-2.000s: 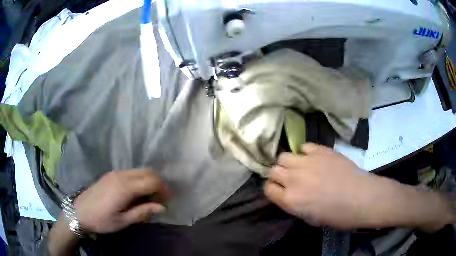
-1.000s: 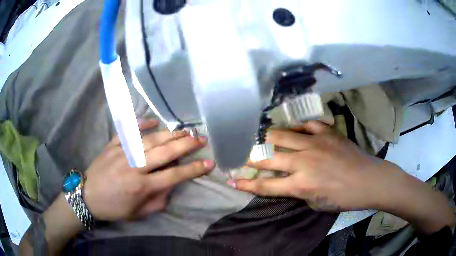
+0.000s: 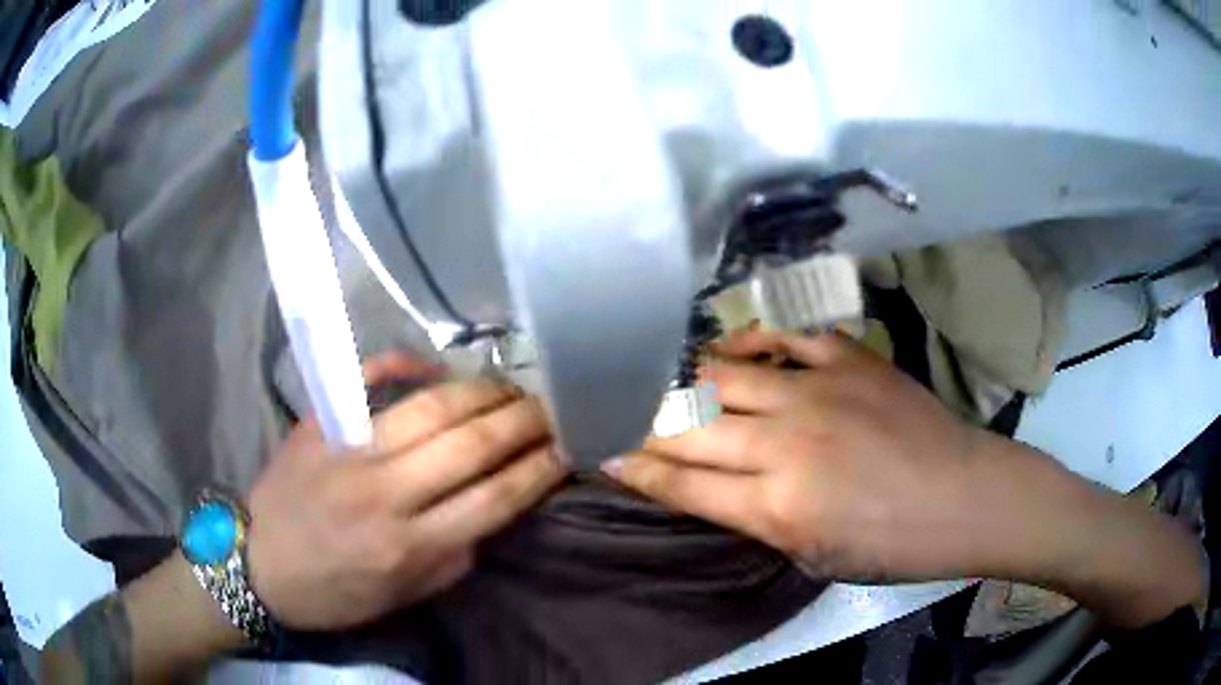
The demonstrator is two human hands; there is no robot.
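The grey-brown garment panel [image 3: 174,268] lies left of and under the white sewing machine [image 3: 937,121]. Dark brown cloth [image 3: 589,589] lies in front of both hands. My left hand [image 3: 402,502] lies flat on the cloth left of the needle area, fingers together. My right hand [image 3: 817,462] lies on the cloth to the right, fingertips by a white ridged knob [image 3: 686,410]. Both hands' fingertips nearly meet below the pale curved guard [image 3: 589,268], which hides the needle and presser foot. Whether the fingers pinch cloth is unclear.
A blue tube with a white end [image 3: 305,288] hangs over my left hand. An olive-green piece [image 3: 51,248] lies at far left. Beige cloth [image 3: 984,315] lies under the machine arm at right. The white table [image 3: 803,636] shows at the front.
Since one second ago, the grey-brown panel's front part has slid away under the hands, and more dark brown cloth shows. The olive-green piece has moved away from me. The hands stay near the needle area.
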